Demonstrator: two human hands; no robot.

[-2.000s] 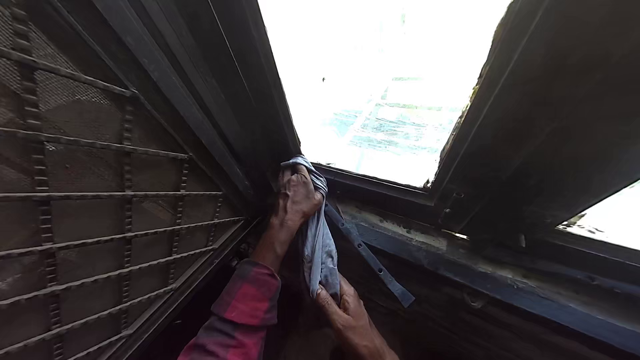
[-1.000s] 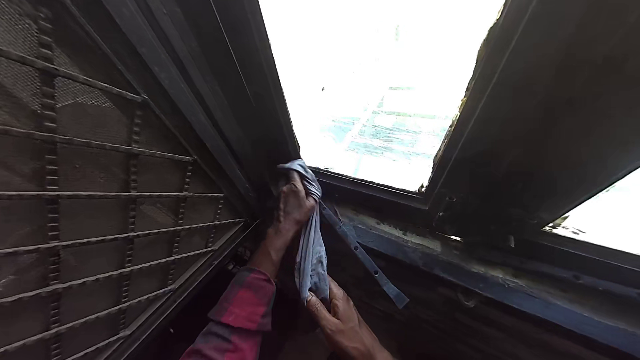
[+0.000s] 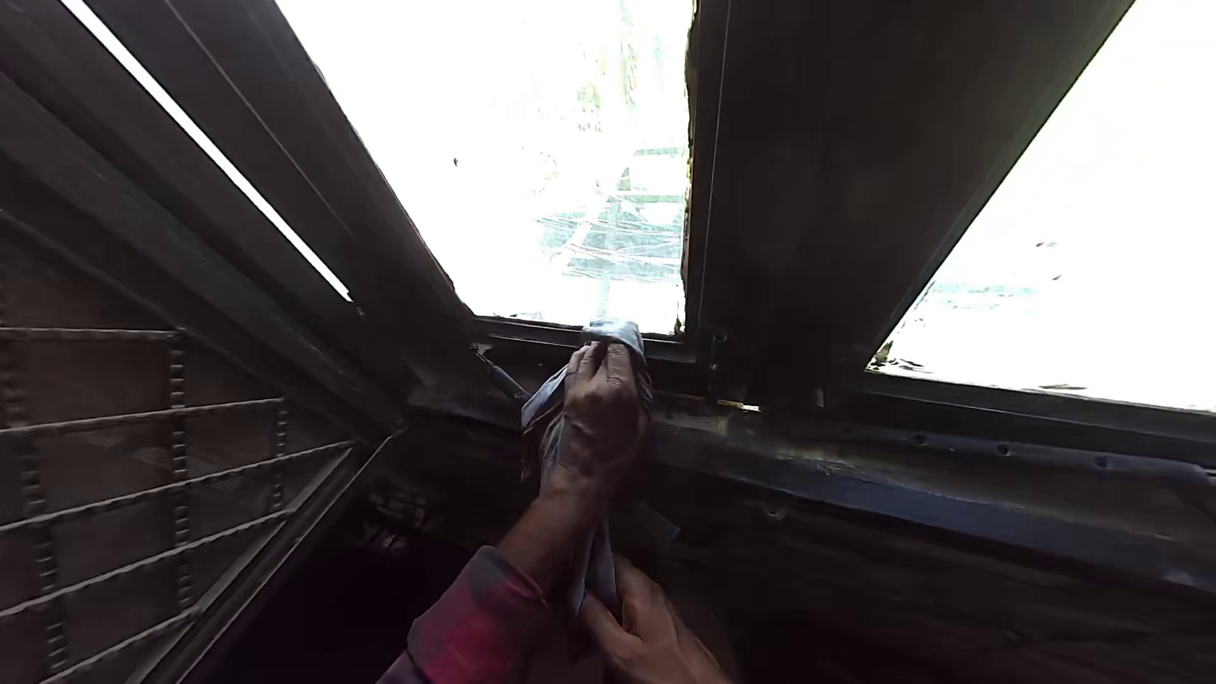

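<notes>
A grey-blue cloth [image 3: 616, 332] is bunched in my left hand [image 3: 598, 408], whose fingers press it against the bottom edge of a bright window pane [image 3: 608, 237]. The cloth hangs down behind that wrist, and my right hand [image 3: 641, 622] grips its lower end between thumb and fingers. A red and dark checked sleeve covers my left forearm. Behind the cloth, part of a dark metal strip [image 3: 499, 375] shows at the left, just under the frame.
Welded mesh of ribbed bars [image 3: 176, 418] stands at the left. A wide dark post [image 3: 807, 190] separates the first pane from a second bright pane [image 3: 1083, 275] at the right. Below them runs a dark metal ledge [image 3: 855, 499] with holes in a strip above it.
My left hand has moved with the cloth from the window's lower left corner rightward along its bottom edge. My right hand still holds the cloth's lower end. The view has turned somewhat.
</notes>
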